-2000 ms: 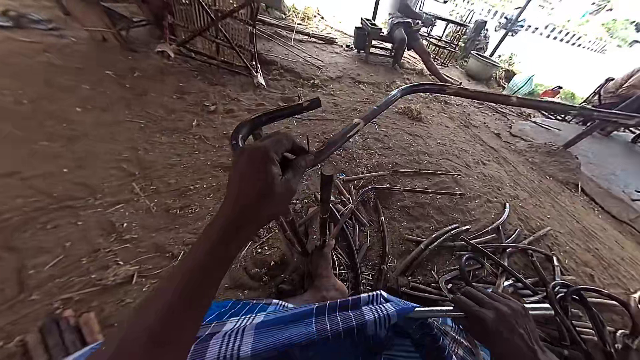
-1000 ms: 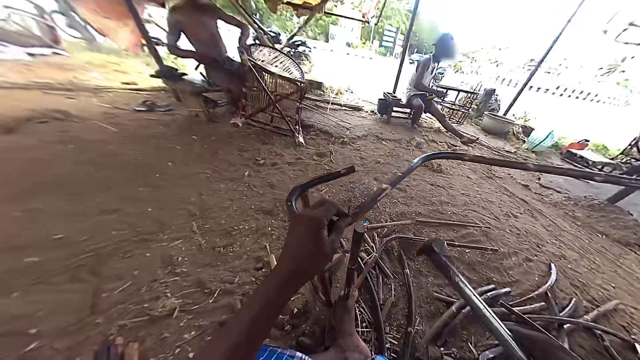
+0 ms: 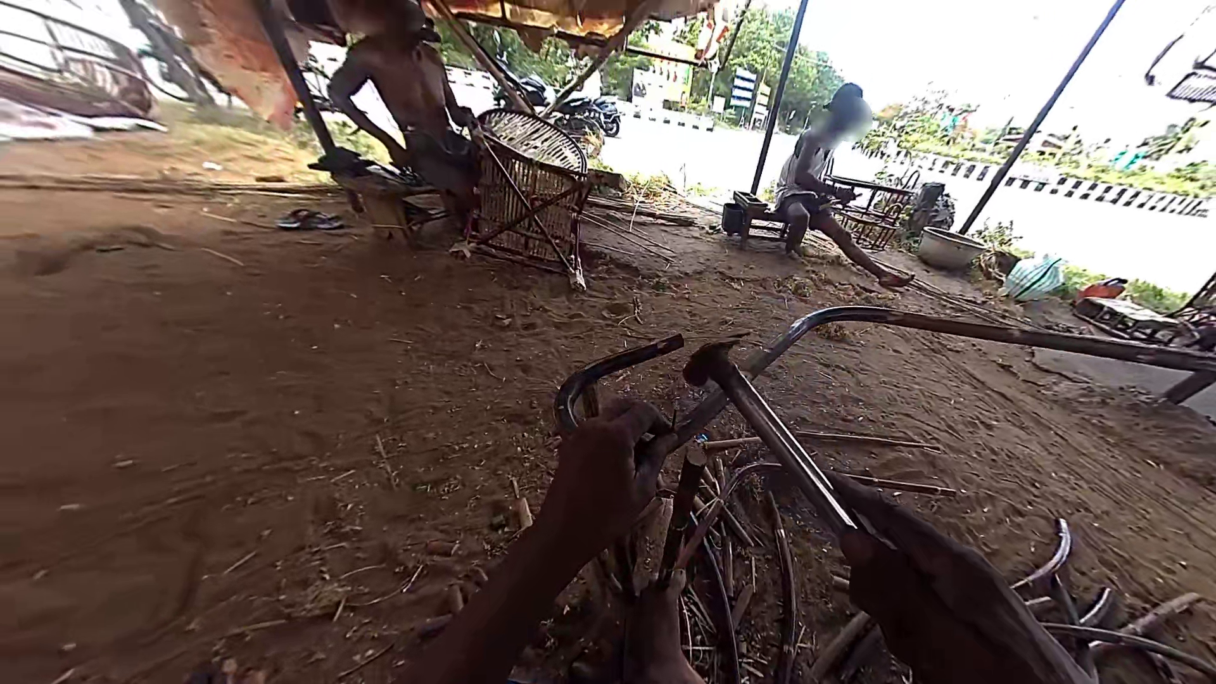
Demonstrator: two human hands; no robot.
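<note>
My left hand (image 3: pixel 613 465) grips a bent cane pole (image 3: pixel 893 318) near its lower end, beside a curved dark cane piece (image 3: pixel 617 359). A thin nail (image 3: pixel 674 415) seems to stand between its fingertips at the pole. My right hand (image 3: pixel 931 579) is closed around the metal handle of a claw hammer (image 3: pixel 784 442). The hammer's head is just above the pole, right of my left fingers; whether it touches the pole I cannot tell. Below, an upright cane stick (image 3: pixel 684 508) stands by my bare foot (image 3: pixel 655 627).
Curved cane pieces (image 3: pixel 1130 627) lie in a heap at the lower right. A person (image 3: pixel 408 104) sits by a woven cane chair (image 3: pixel 532 190) at the back left. Another person (image 3: pixel 817 180) sits on a low bench farther back, near a basin (image 3: pixel 950 249).
My right hand has brought the hammer up from the lower right to above the pole. Two seconds ago it lay low by the cane heap. The view has swung up and left.
</note>
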